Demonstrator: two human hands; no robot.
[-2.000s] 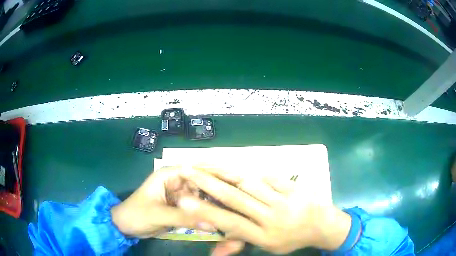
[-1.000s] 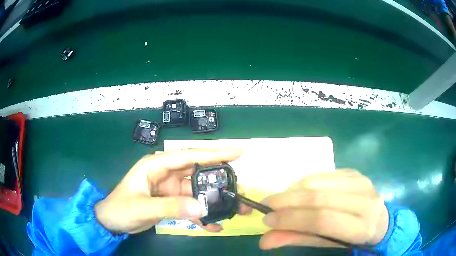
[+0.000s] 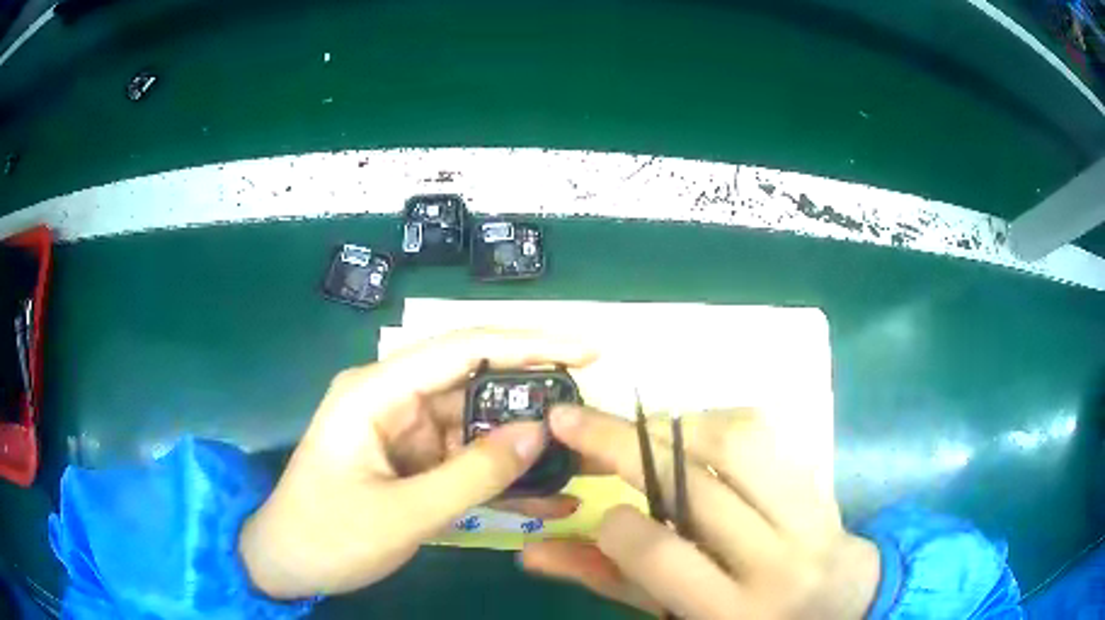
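My left hand (image 3: 376, 484) holds an open black watch housing (image 3: 519, 397) over the sheets, with its inside facing up and the thumb on it. Silver and white parts show inside it; its lower part is partly hidden by fingers. My right hand (image 3: 739, 509) holds black tweezers (image 3: 663, 466), their two points apart and directed away from me. A right fingertip touches the housing near its right side. The cream and yellow backing sheet (image 3: 739, 351) lies under both hands, with small blue marks near its front edge.
Three open housings lie beyond the sheet: one at left (image 3: 359, 277), one in the middle (image 3: 433, 228), one at right (image 3: 508, 250). A red tray (image 3: 36, 351) is at the left edge. A worn white strip (image 3: 582, 182) crosses behind, with a pale post (image 3: 1066, 218) at right.
The tweezers have swung from pointing at the housing to pointing away from me, with their points apart. My right fingers have moved left onto the housing. The whole view has shifted slightly.
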